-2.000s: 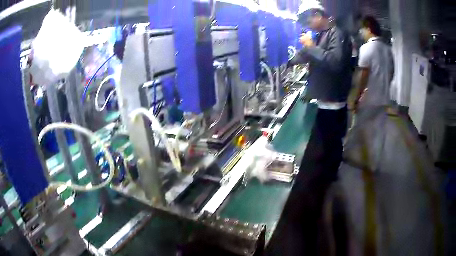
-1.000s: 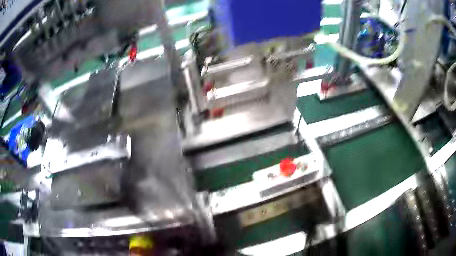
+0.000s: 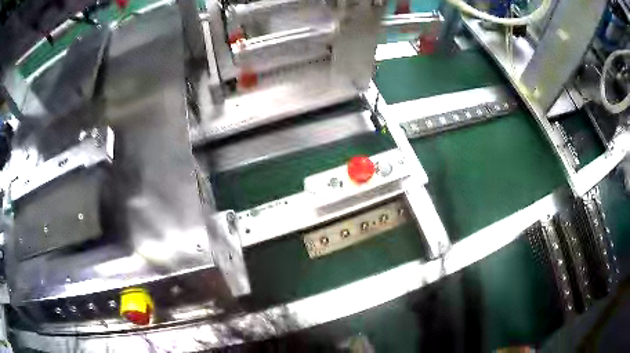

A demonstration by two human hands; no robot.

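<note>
Neither of my hands can be made out. A flat grey-brown carrier strip with a row of round spots lies on the green belt, just in front of the silver box with the red push button. A darker strip with a row of round spots lies farther back along a pale rail. Several dark ridged carriers lie side by side at the right. The dark work plate is on the steel table at the left. Small blurred patches at the bottom edge cannot be identified.
The emergency stop button is on the steel table's front. A shiny clamp bar is behind the work plate. The silver side unit stands behind the belt. A pale upright post and cream tubing are at the upper right.
The view has swung from the line of machines and two standing people down to the belt and table. Since one second ago, the belt items appear higher and the strip shows more clearly.
</note>
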